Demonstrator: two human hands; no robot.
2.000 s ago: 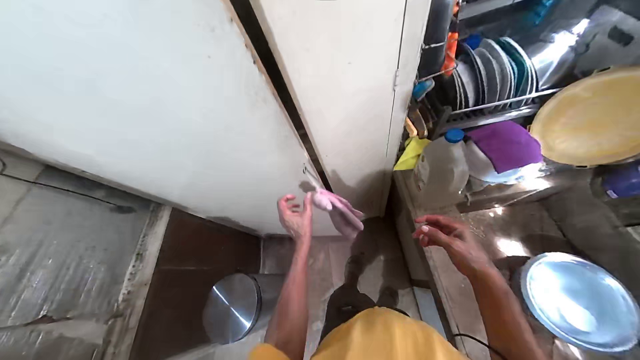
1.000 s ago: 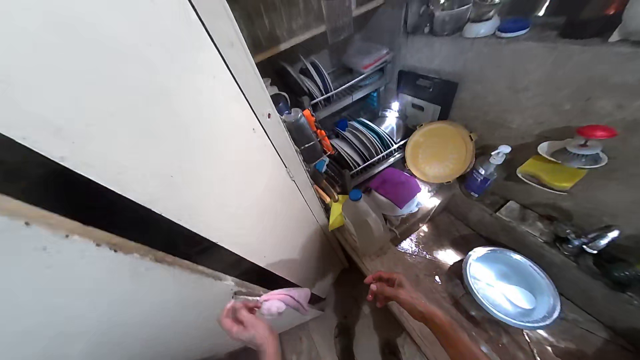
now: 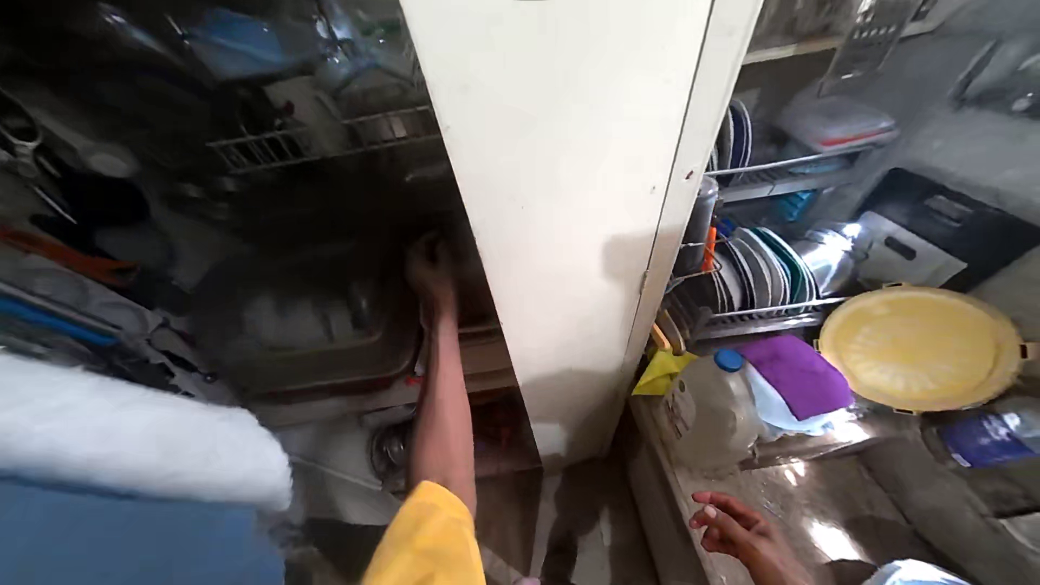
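My left hand reaches into the dark inside of a cupboard, left of a white panel. Its fingers are in shadow, so what it touches or holds cannot be made out. A lidded, see-through container lies beside it on the left. My right hand is at the lower right over the counter edge, fingers loosely bent and apart, holding nothing. Nearest to it is a plastic jug with a blue cap. A purple cloth lies behind the jug.
A wire rack holds several plates at the right. Near it are a round yellow tray, a yellow cloth and a purple-labelled bottle. Utensils hang at the far left above a white fluffy item. A small wire shelf crosses the cupboard.
The cupboard's dark inside now shows, where a white door stood before. My left hand, earlier at the door's edge by a pink cloth, is now inside. The view has swung.
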